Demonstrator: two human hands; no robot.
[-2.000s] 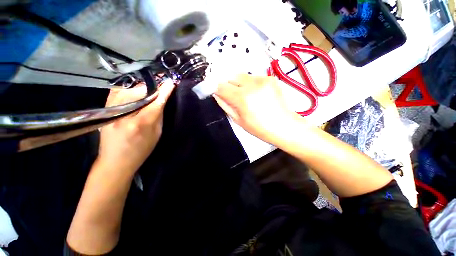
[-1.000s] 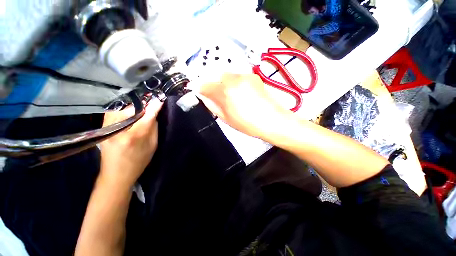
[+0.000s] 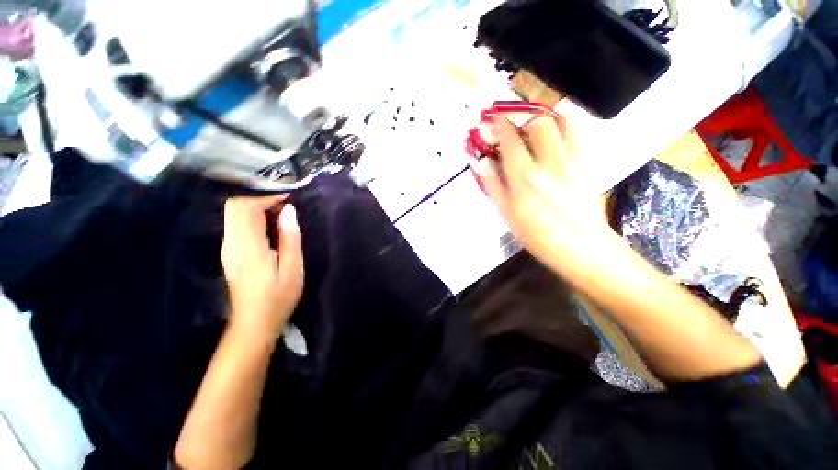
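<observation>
Black garment fabric with short pale marks lies over the table edge and my lap. My left hand rests on it just below the needle area, thumb and fingers a little apart; whether it pinches cloth cannot be told. My right hand is closed around the red handles of the scissors on the white machine bed. The blades are hard to make out. The white sewing machine head with blue stripe is blurred at the upper left.
A dark smartphone lies behind the scissors. Black specks dot the bed. A crinkled plastic bag and black cords lie on the wooden board at right. A red stool stands beyond.
My right hand has left the spot beside the needle area, moved right and taken hold of the scissors. My left hand has moved slightly down and right. The phone screen has gone dark.
</observation>
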